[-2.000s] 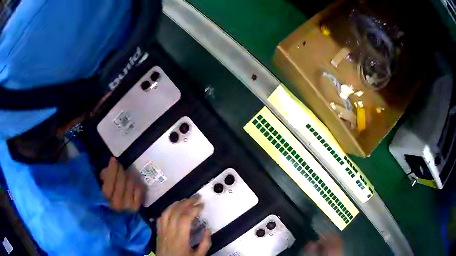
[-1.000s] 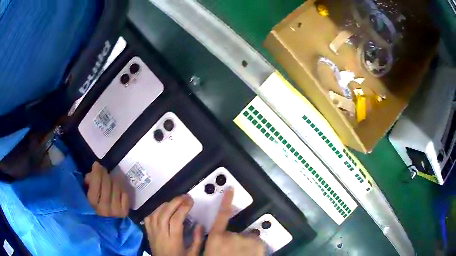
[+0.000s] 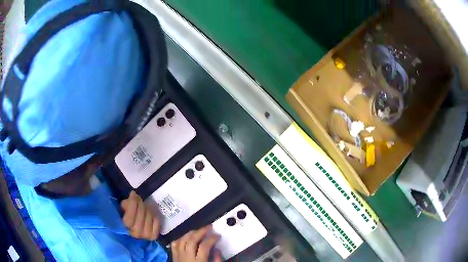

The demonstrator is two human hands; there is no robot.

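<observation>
A black tray [image 3: 228, 179] holds several pale pink phones, back side up: an upper one [image 3: 156, 138], a middle one [image 3: 195, 187], a lower one [image 3: 249, 227] and one cut off by the bottom edge [image 3: 270, 256]. Each shows dark camera circles. Another worker's two hands lie at the phones' lower left ends, one beside the middle phone and one on the lower phone. A blurred skin-toned patch, possibly my right hand [image 3: 287, 252], shows beside the cut-off phone. Its fingers cannot be made out. My left hand is not in view.
The other worker's blue cap [image 3: 82, 77] and blue sleeve fill the left. Yellow-edged label sheets [image 3: 308, 204] with green marks lie right of the tray, by a metal rail [image 3: 231, 77]. A cardboard box [image 3: 328, 87] of scraps and a grey device [image 3: 436, 164] stand at right.
The view has shifted, so the tray and phones sit lower. The cap now covers part of the tray's upper end. The hand that pointed at the lower phone has drawn back towards the bottom edge.
</observation>
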